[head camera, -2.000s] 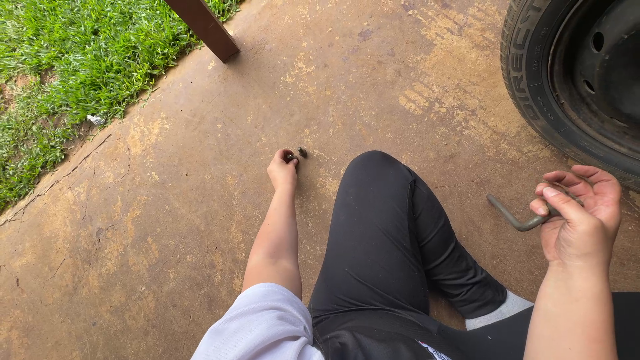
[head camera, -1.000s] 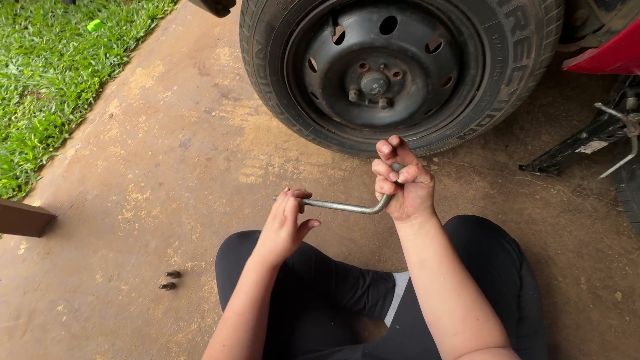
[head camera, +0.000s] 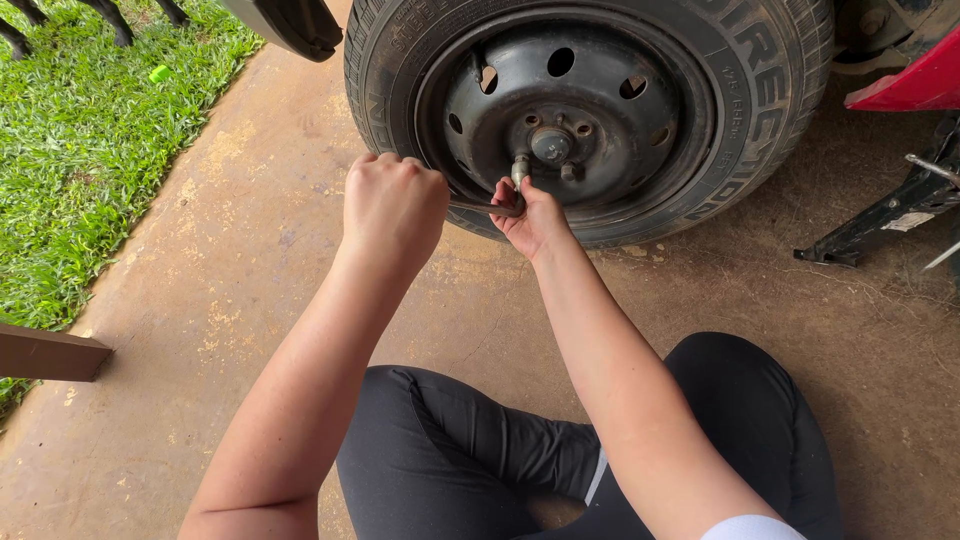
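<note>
An L-shaped lug wrench (head camera: 484, 207) has its socket end over a wheel bolt at the lower left of the hub on a black steel car wheel (head camera: 600, 90). My left hand (head camera: 394, 199) is closed around the end of the wrench's handle. Near the bend, just below the socket, the fingers of my right hand (head camera: 529, 217) hold the same tool. Another wheel bolt (head camera: 568, 172) sits in the wheel, right of the socket. Two bolt holes above the hub cap (head camera: 551, 145) show no bolts.
A car jack (head camera: 892, 206) stands on the concrete floor at the right, below a red body panel (head camera: 911, 75). At the left are a brown post (head camera: 52, 354) and grass (head camera: 82, 165), with an animal's dark legs (head camera: 112, 21) at the top.
The view has swung to the wheel. My left hand, beside small dark parts on the floor two seconds ago, now grips the wrench. The wrench has moved from above my lap onto a wheel bolt.
</note>
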